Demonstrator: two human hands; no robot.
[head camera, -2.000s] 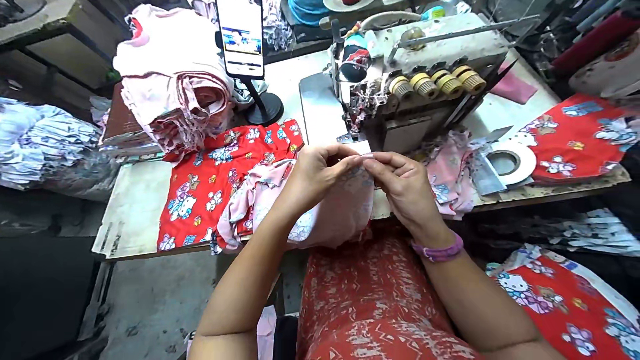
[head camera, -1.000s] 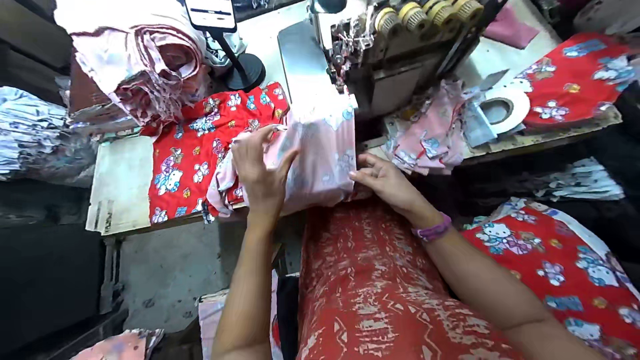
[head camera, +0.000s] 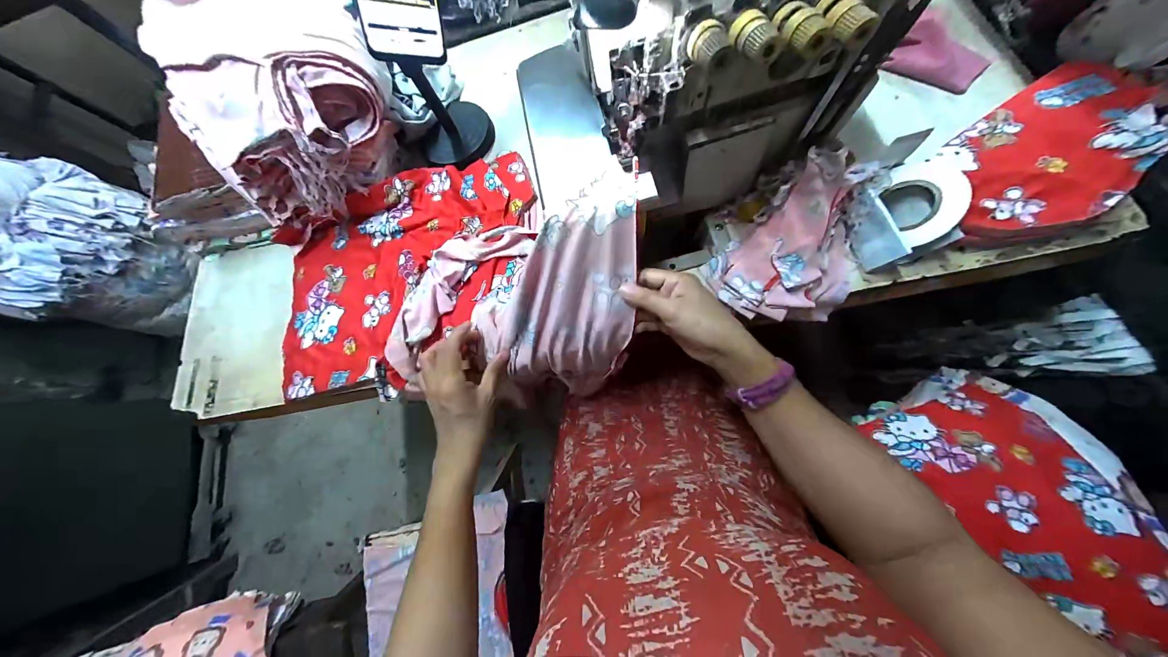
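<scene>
Pink printed fabric (head camera: 579, 292) runs from the needle area of an overlock sewing machine (head camera: 712, 100) down over the table's front edge. My right hand (head camera: 680, 310) pinches the right edge of this fabric between thumb and fingers. At its lower left, my left hand (head camera: 461, 374) touches the gathered cloth, thumb and fingers bent; whether it grips is hard to tell. Red printed fabric (head camera: 365, 274) lies under and left of the pink piece. The fabric's far end is at the presser foot, where details are blurred.
A rolled pile of pale pink cloth (head camera: 265, 100) and a phone on a stand (head camera: 447, 128) are at the back left. Right of the machine lie pink scraps (head camera: 794, 265), a roll of white tape (head camera: 922, 205) and red printed pieces (head camera: 1068, 155). More red fabric (head camera: 1013, 484) sits lower right.
Two seconds ago both hands were together near the machine at a small white piece; they are now apart, with the pink fabric spread at the machine. My left hand has since moved lower and left.
</scene>
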